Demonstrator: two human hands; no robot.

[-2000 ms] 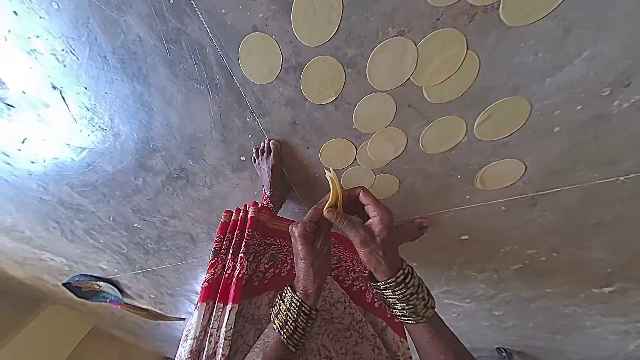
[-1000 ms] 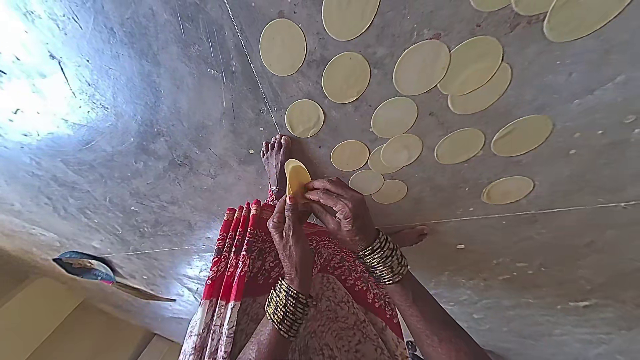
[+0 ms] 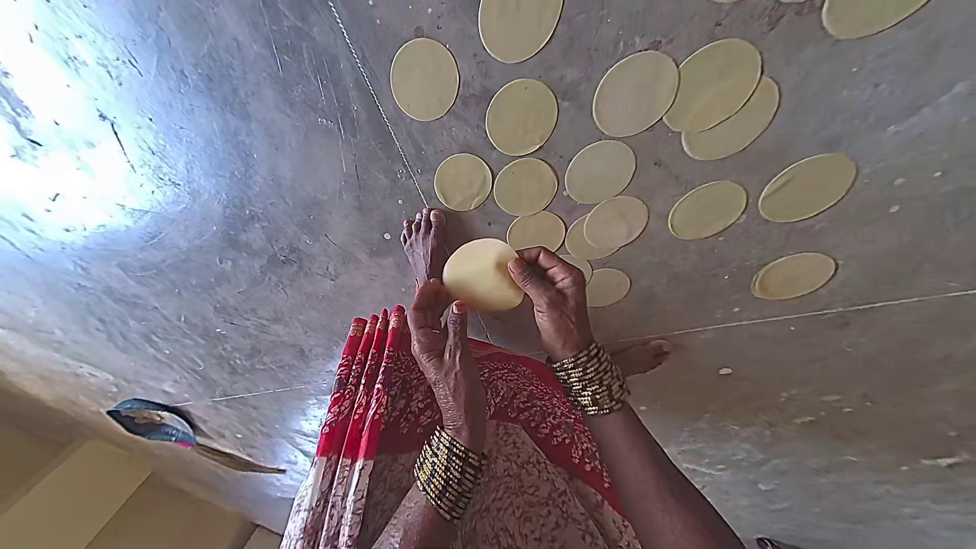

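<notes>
Between my hands is a thin, round, pale yellow dough disc (image 3: 482,276), facing up. My right hand (image 3: 555,297) pinches its right edge between thumb and fingers. At its lower left, my left hand (image 3: 450,351) has thumb and fingers apart; whether the fingertips touch the edge is hard to tell. Similar flat discs lie on the floor beyond, such as one at the upper left (image 3: 425,79), one close to my foot (image 3: 463,182) and an overlapping pair (image 3: 717,84). Past my right hand, smaller discs (image 3: 608,287) are partly hidden.
My bare foot (image 3: 425,244) stands on the grey floor, and the other foot (image 3: 644,357) shows at the right. Red and cream patterned cloth (image 3: 381,381) covers my legs. A broom (image 3: 236,459) lies beside a blue item (image 3: 152,421) at the lower left. Pale lines cross the floor.
The folded or edge-on yellow piece between my fingers now shows as a flat, open disc. My left hand has come off its pinch, and another disc now lies beside those near my foot.
</notes>
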